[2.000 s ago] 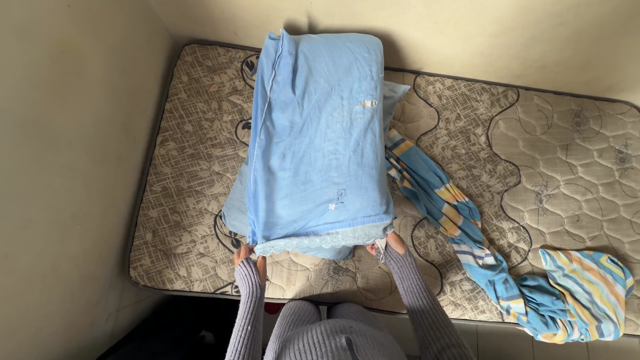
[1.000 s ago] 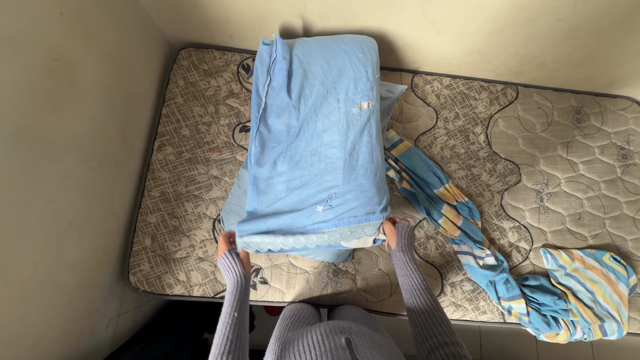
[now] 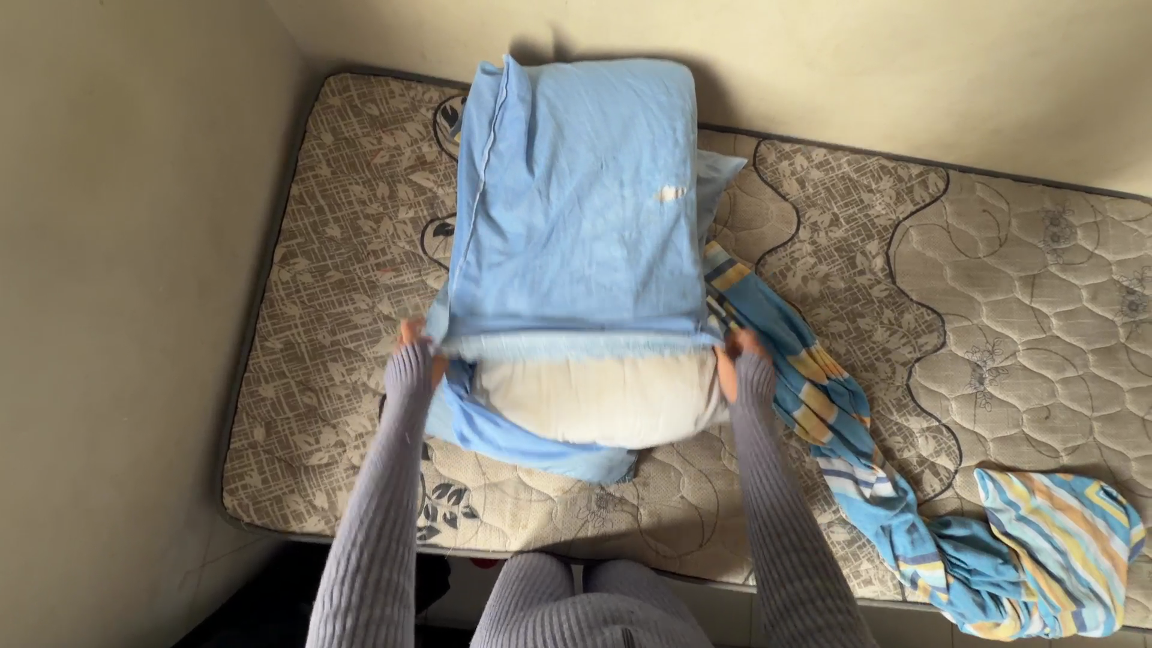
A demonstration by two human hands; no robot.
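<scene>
A blue pillowcase [image 3: 585, 216] covers the far part of a pillow, its near edge folded back in a pale band. The white pillow [image 3: 603, 396] shows below that edge. My left hand [image 3: 421, 349] grips the left end of the band, partly blurred. At the right end, my right hand [image 3: 740, 360] grips the same edge. Beneath lies another light blue cloth item [image 3: 558, 459], with a corner out at the right; whether it is a second pillow I cannot tell.
A patterned mattress [image 3: 333, 270] lies against the walls. To the right, a striped blue and yellow cloth [image 3: 837, 414] trails in a twist to a bunched end near the front edge. Dark items [image 3: 360, 585] are on the floor at the near left.
Both hands have moved away from my body with the pillowcase's near edge, and the white pillow end now shows. The striped cloth has stayed in place.
</scene>
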